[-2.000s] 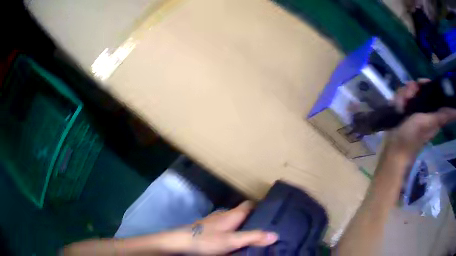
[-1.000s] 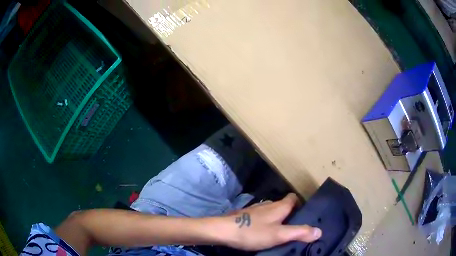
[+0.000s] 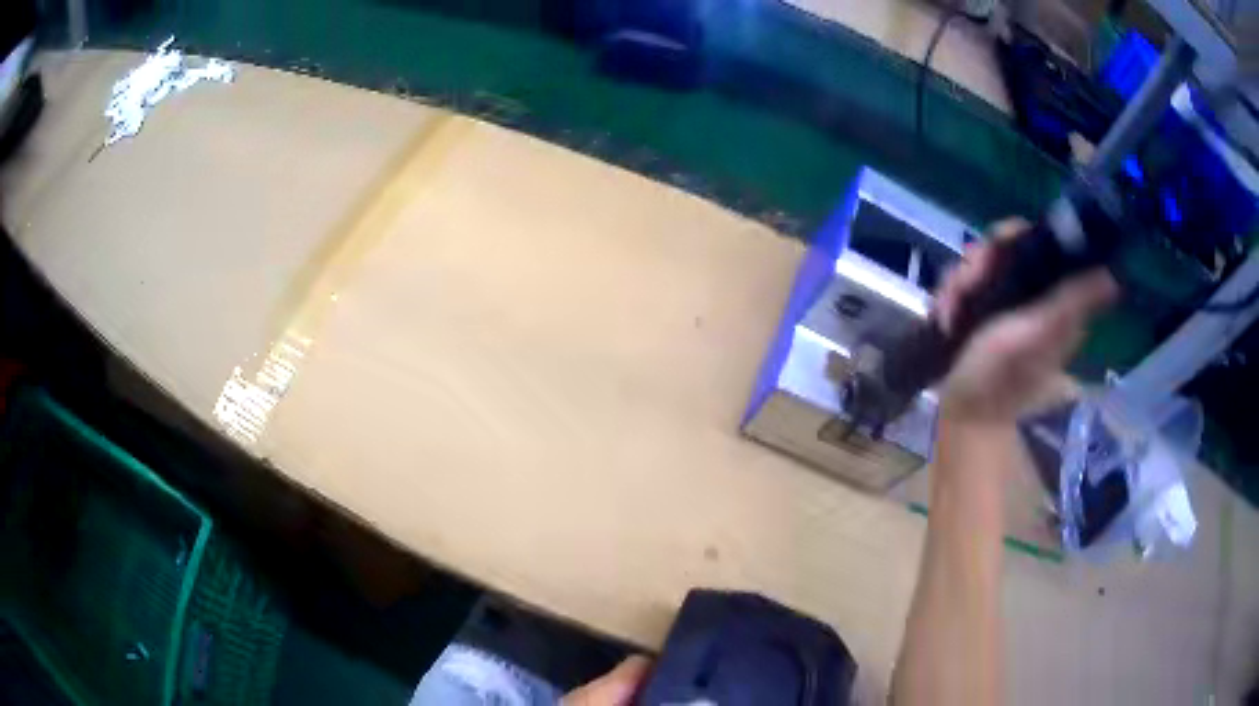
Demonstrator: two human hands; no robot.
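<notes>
My right hand (image 3: pixel 1015 338) grips the thick black electric screwdriver (image 3: pixel 1001 283), blurred, with its lower end at the metal pick-up block on the front of the screw feeder (image 3: pixel 815 331). The feeder is a silver box with a blue side and an open dark top. My left hand (image 3: pixel 610 684) is mostly cut off by the bottom edge. Its visible part lies against the left side of the black base (image 3: pixel 753 655), at the bench's near edge. The fingers and the lower part of the base are out of the picture.
Cardboard-covered bench (image 3: pixel 552 345) with a shiny tape seam. Clear plastic bag (image 3: pixel 1125 476) with dark parts and green tape (image 3: pixel 1029 549) right of the feeder. White scraps (image 3: pixel 159 86) far left. Green conveyor (image 3: pixel 539 62) behind, carrying a dark unit. Green crate (image 3: pixel 104 538) lower left. Metal post at right.
My right hand, out of view one second ago, is back at the feeder with the screwdriver. The view has swung up, so my left hand and the base sit lower in the picture.
</notes>
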